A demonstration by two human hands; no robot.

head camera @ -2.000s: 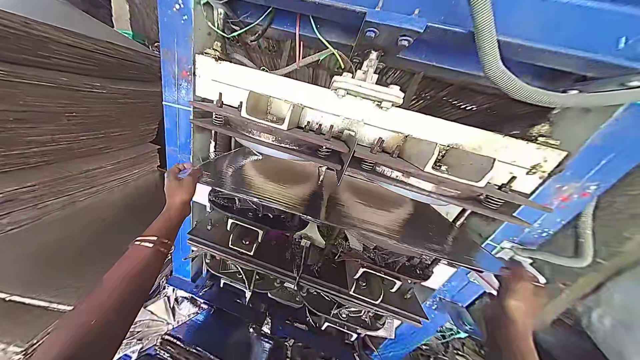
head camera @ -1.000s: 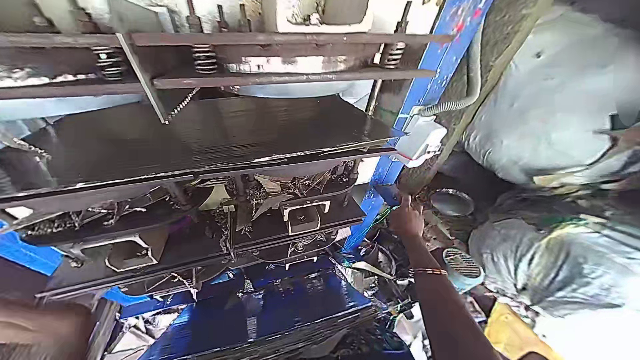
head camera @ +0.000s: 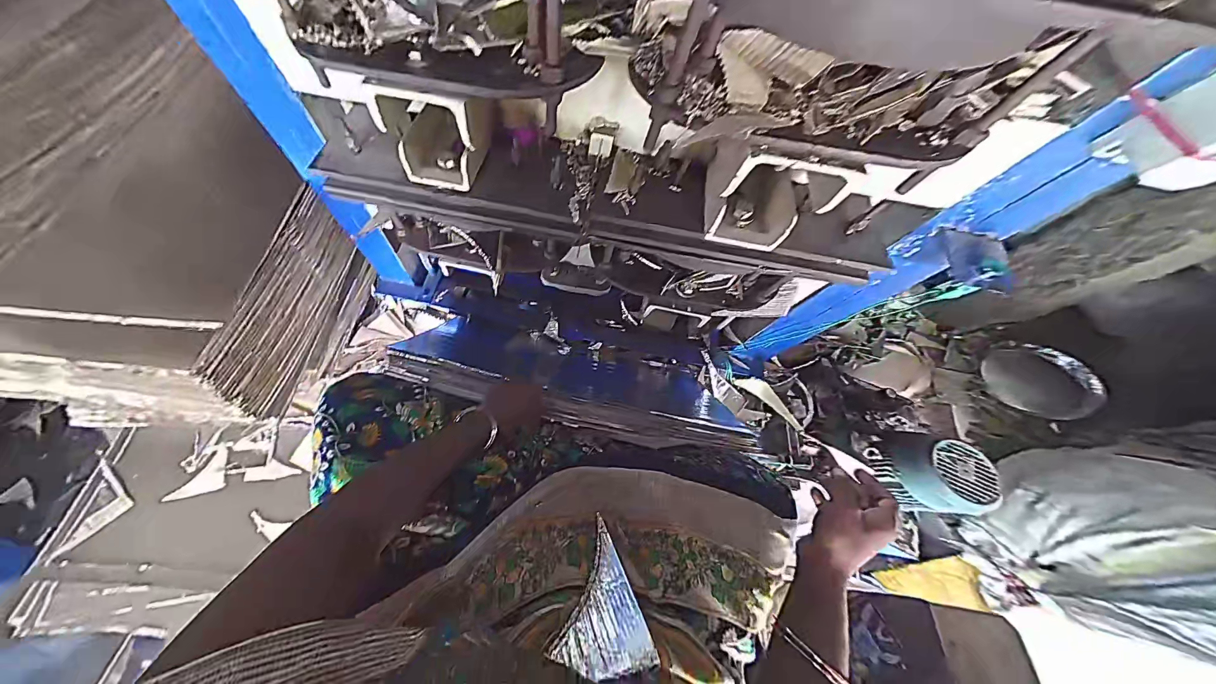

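My left hand [head camera: 516,407] rests at the near edge of a stack of shiny blue sheets [head camera: 608,380], below the press; its fingers are blurred. Off to the right of the stack, my right hand [head camera: 855,524] has its fingers curled beside a white scrap [head camera: 844,464]; whether it grips the scrap is unclear. The blue-framed press [head camera: 608,214] stands in front, with scraps lying on its upper plate. A pointed silvery scrap [head camera: 608,608] lies on my patterned clothing.
A tall stack of brown sheets [head camera: 285,304] is at the left. On the right are a blue-green motor [head camera: 959,475], a round metal dish [head camera: 1043,380], scattered scraps and a grey sack [head camera: 1121,522]. The blue frame post [head camera: 988,214] slants up at the right.
The view has swung down and left. Two seconds ago both hands were at the ends of a dark sheet in the press; now the left is at the lower blue stack and the right beside scraps.
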